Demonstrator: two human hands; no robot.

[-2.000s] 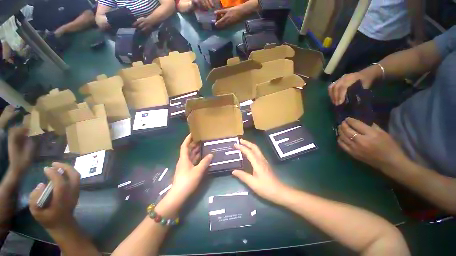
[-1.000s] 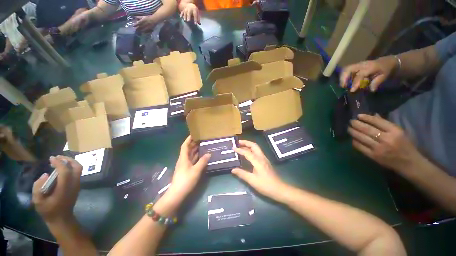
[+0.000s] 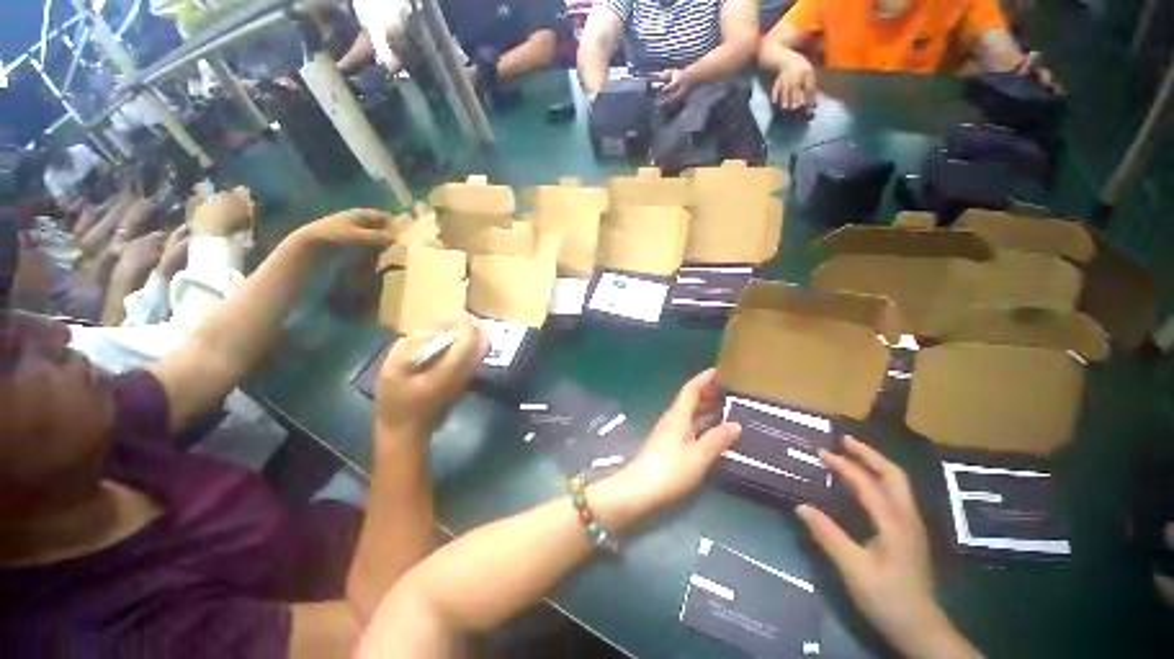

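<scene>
An open mailer box (image 3: 802, 354) with an upright brown lid stands in front of me, and a black insert card (image 3: 776, 442) with white print lies on its contents. My left hand (image 3: 689, 451) holds the box's left side, thumb on the card's edge. My right hand (image 3: 882, 534) is at the box's right front corner, fingers spread; whether it touches the box is hard to tell. A single black card (image 3: 751, 603) lies on the table nearer to me.
Another open box with a black card (image 3: 1008, 507) stands at right. More open boxes (image 3: 640, 241) stand in a row behind. Loose dark cards (image 3: 573, 429) lie left of my wrist. A person at left holds a white stack (image 3: 434, 348). Dark boxes (image 3: 839, 178) stand at the far side.
The view has swung left, so the table things sit further right and the person at left shows more. That person's far arm reaches to the left boxes. My hands stay at the same box.
</scene>
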